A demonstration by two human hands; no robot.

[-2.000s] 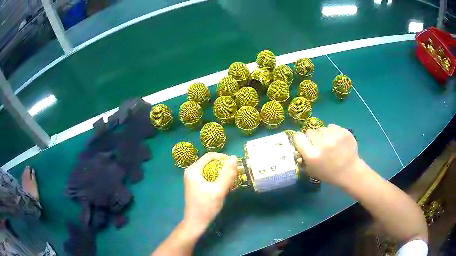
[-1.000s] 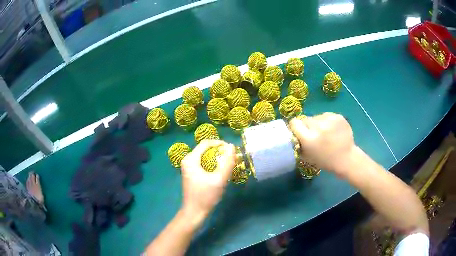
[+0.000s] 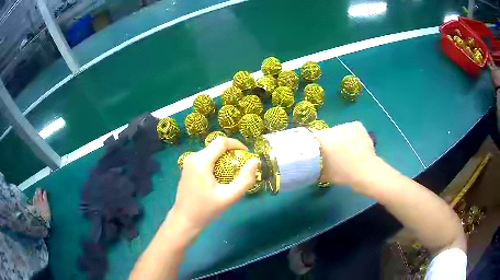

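My left hand (image 3: 211, 178) is closed around a gold mesh head (image 3: 232, 166) at the left end of a microphone. My right hand (image 3: 345, 153) grips the right end of its wide pale microphone body (image 3: 296, 158), which has gold rims. The body lies level between my hands above the table, and a dark band shows between head and body. Whether the head is fully joined to the body cannot be told. Several loose gold mesh heads (image 3: 251, 126) stand on the green table behind my hands; one near the back shows a dark opening.
Dark foam liners (image 3: 118, 188) lie in a heap at left. A red parts bin (image 3: 462, 52) with gold parts is at far right, another person's hand beside it. A person's hand rests at the left edge. An open carton (image 3: 403, 254) is below right. The green conveyor (image 3: 219, 54) runs behind the white rail.
The pale body has rolled, so its printed marks no longer show. My left hand now wraps the mesh head from a different angle, with more gold showing. The view has shifted slightly.
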